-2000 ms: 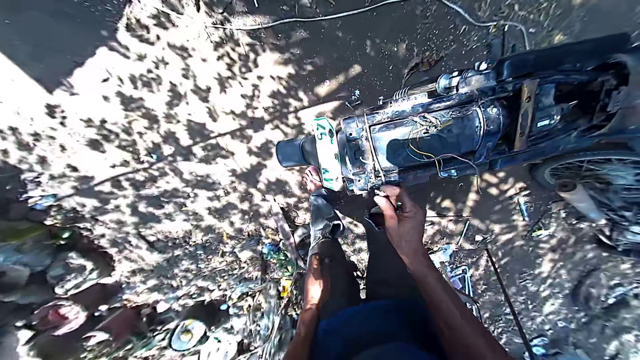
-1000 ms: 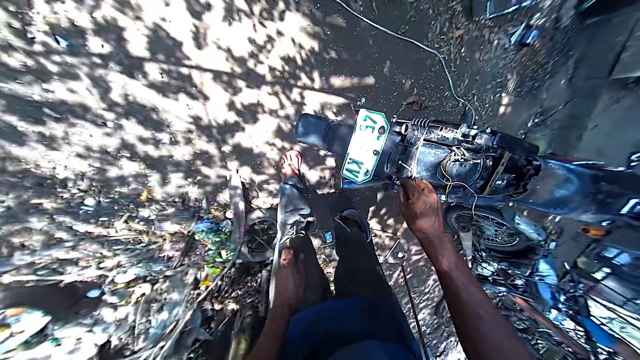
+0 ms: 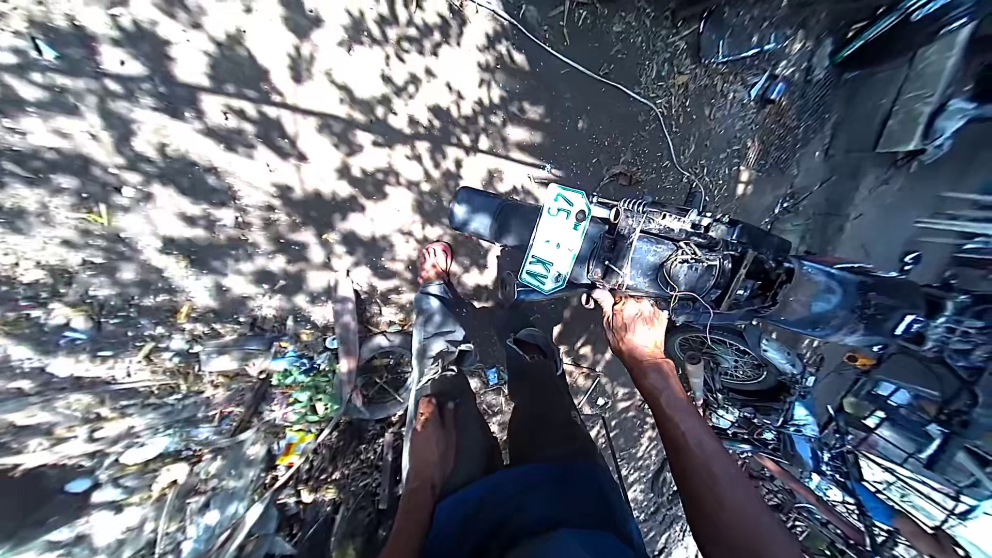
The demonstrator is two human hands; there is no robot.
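A partly stripped motorcycle (image 3: 651, 260) stands with its seat area bare, showing its rear frame and loose thin wires (image 3: 682, 271). My right hand (image 3: 632, 322) is at the near side of the rear frame, close behind the number plate (image 3: 554, 239), with its fingers curled at the frame's edge. Beside the thumb is a small round metal end (image 3: 588, 301). The black rear mudguard (image 3: 484, 217) sticks out past the plate. Lower left, my left hand (image 3: 434, 434) rests on my left thigh, its fingers partly in shadow; nothing is seen in it.
A spoked wheel (image 3: 725, 360) and a pipe (image 3: 694, 376) lie beyond my right forearm. Another wheel (image 3: 384, 372) is by my left leg, near scattered litter (image 3: 302, 387). A pale cable (image 3: 589, 74) crosses the ground. Metal frames (image 3: 891, 418) fill the right.
The view has shifted, bringing more of the motorcycle's front into sight. My right hand stays at the near side of the rear frame, and my left hand stays by my leg.
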